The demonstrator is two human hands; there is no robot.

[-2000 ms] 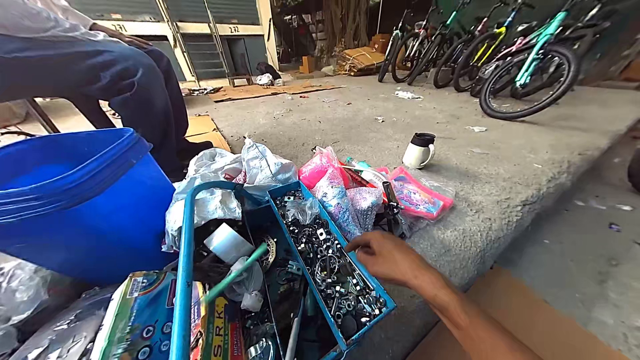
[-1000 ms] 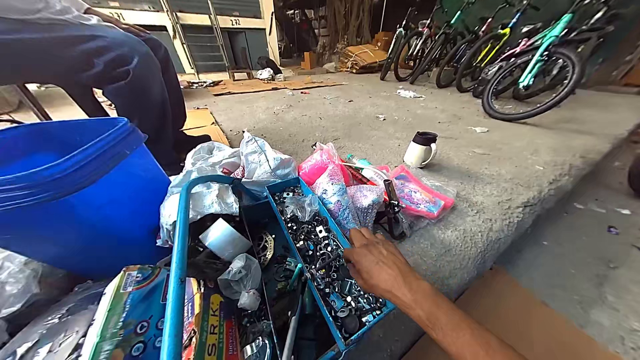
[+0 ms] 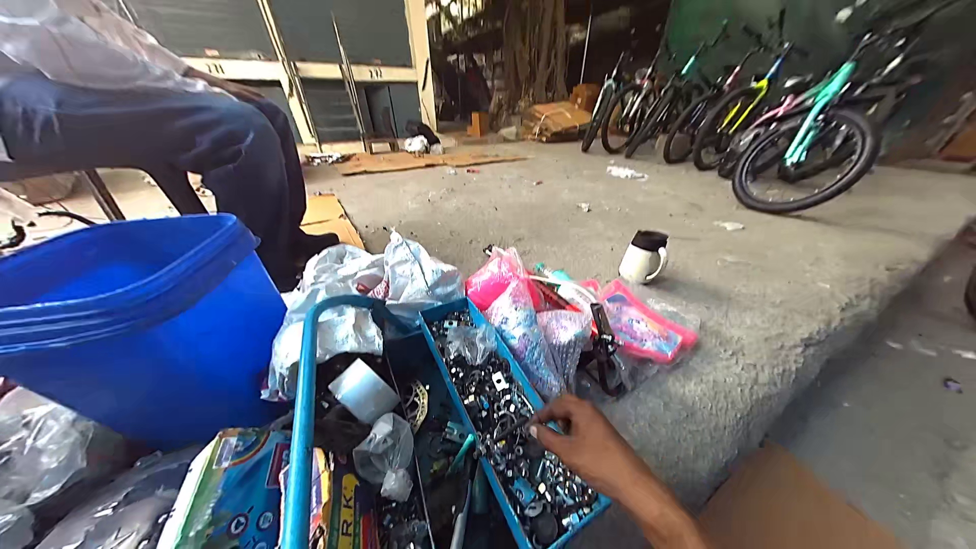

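Observation:
My right hand [image 3: 583, 442] is over the right edge of a blue metal tray [image 3: 488, 465] filled with small bolts, nuts and other metal parts [image 3: 503, 404]. Its thumb and index finger are pinched on a small dark part [image 3: 512, 429] just above the pile. My left hand is not in view. Beside the tray, the toolbox with a blue handle [image 3: 303, 427] contains a roll of tape [image 3: 364, 390], a clear plastic bag [image 3: 383, 450] and dark tools.
A blue bucket [image 3: 137, 320] stands left, near a seated person [image 3: 206, 145]. Pink plastic packages [image 3: 648, 324] lie beyond the tray, near a white and black jug [image 3: 643, 258]. Several bicycles [image 3: 808, 145] stand at the back right. A concrete edge [image 3: 862, 328] runs along the right.
My right hand has moved lower over the tray of parts, and its fingers now pinch a small dark part. The green stick-like thing over the toolbox two seconds ago now lies lower inside it.

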